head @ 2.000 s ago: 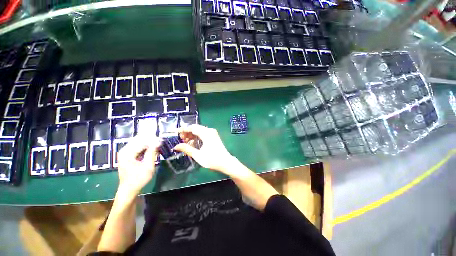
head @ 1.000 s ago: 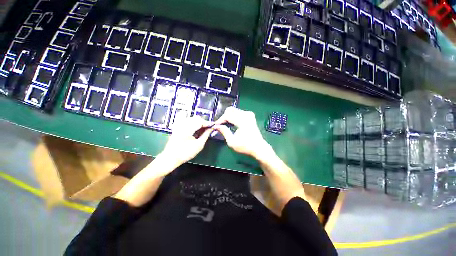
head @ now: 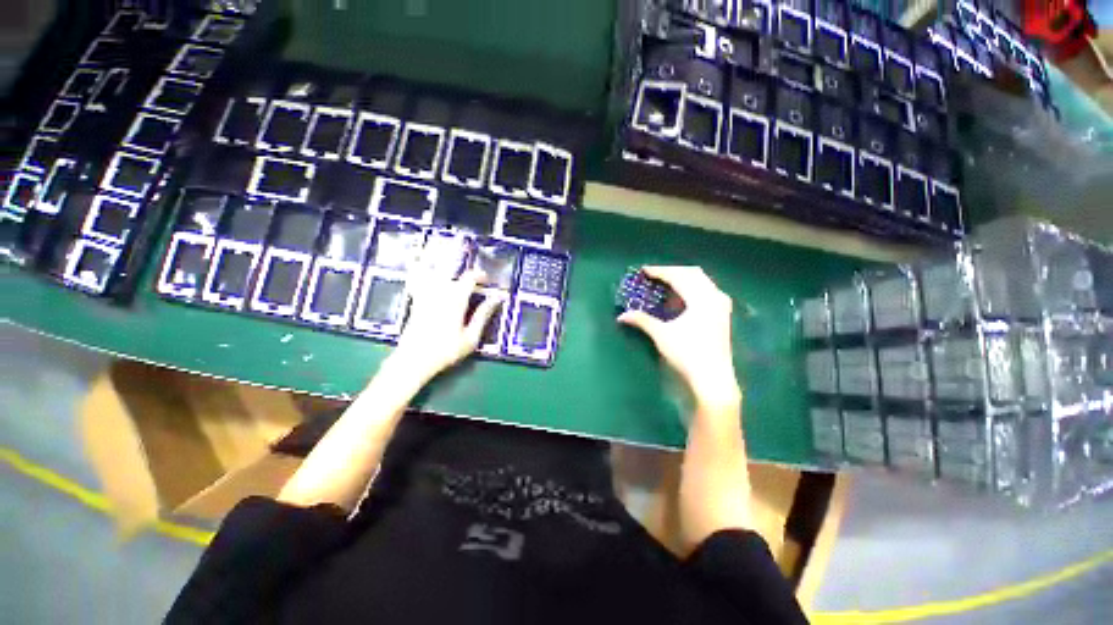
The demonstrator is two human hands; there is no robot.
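Observation:
My left hand [head: 442,320] is over the right part of the lower row of the black working tray [head: 348,210], its fingers on a phone housing there; whether it grips the housing is hidden. The housing at the row's right end [head: 535,305] shows a keypad with pale dots above its white screen frame. My right hand [head: 691,320] is on the green bench right of the tray, thumb and fingers closed around the small dark keypad pile [head: 640,293]. How many pieces it grips cannot be told.
Stacked trays of housings [head: 787,116] stand at the upper right on a pale board. A clear-wrapped grey keypad stack [head: 964,360] is at the right. Another black tray [head: 120,147] lies at the far left. An open cardboard box [head: 183,446] is under the bench edge.
My hands, together at the tray's lower right corner a second ago, have parted. The left is on the tray, the right has moved to the keypad pile. A keypad now shows in the right-end housing.

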